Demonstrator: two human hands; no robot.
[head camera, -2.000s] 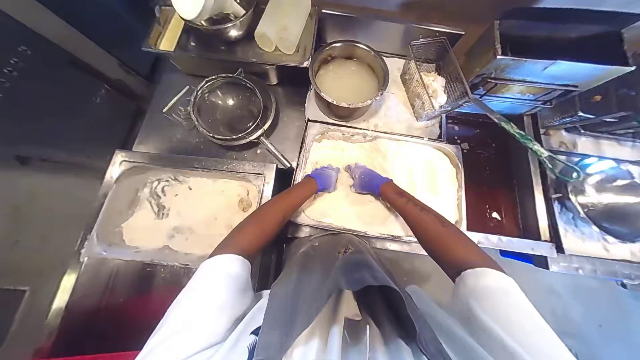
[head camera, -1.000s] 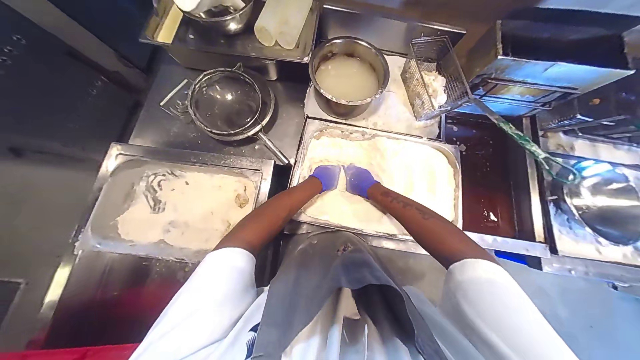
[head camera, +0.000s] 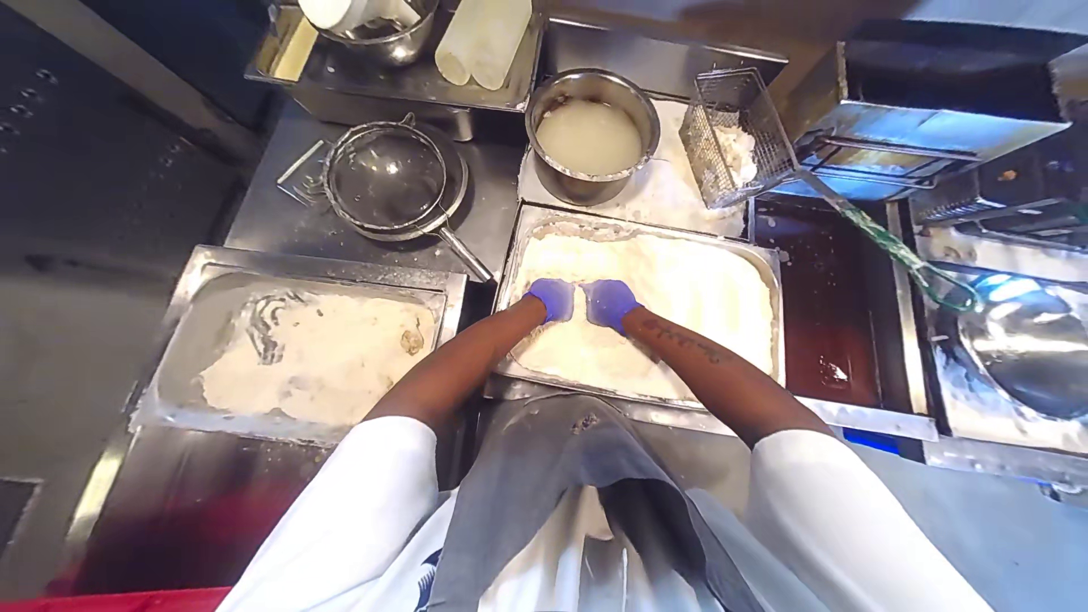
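Both my hands wear blue-purple gloves and press side by side into a pale flour-like powder (head camera: 680, 263) in a deep metal tray (head camera: 778, 327). My left hand (head camera: 554, 298) and my right hand (head camera: 609, 303) are a small gap apart, left of the tray's middle. Their fingers are partly sunk in the powder, so whether they hold anything is hidden. Behind the tray stands a steel pot (head camera: 578, 183) with cloudy, pale liquid (head camera: 588, 136). To its right rests a wire fry basket (head camera: 710, 166) with whitish clumps (head camera: 735, 155) inside.
On the left lies a second metal tray (head camera: 191, 285) with powder. Behind it are a round sieve (head camera: 387, 177) and its handle (head camera: 466, 253), near a wire utensil (head camera: 302, 174). Plastic containers (head camera: 484, 42) and a metal bowl (head camera: 399, 42) stand at the back. A fryer vat with dark oil (head camera: 820, 314) adjoins on the right.
My right hand has drawn slightly toward my left hand since the oldest frame. Both hands stay in the powder, and the trays, pot and basket have not moved.
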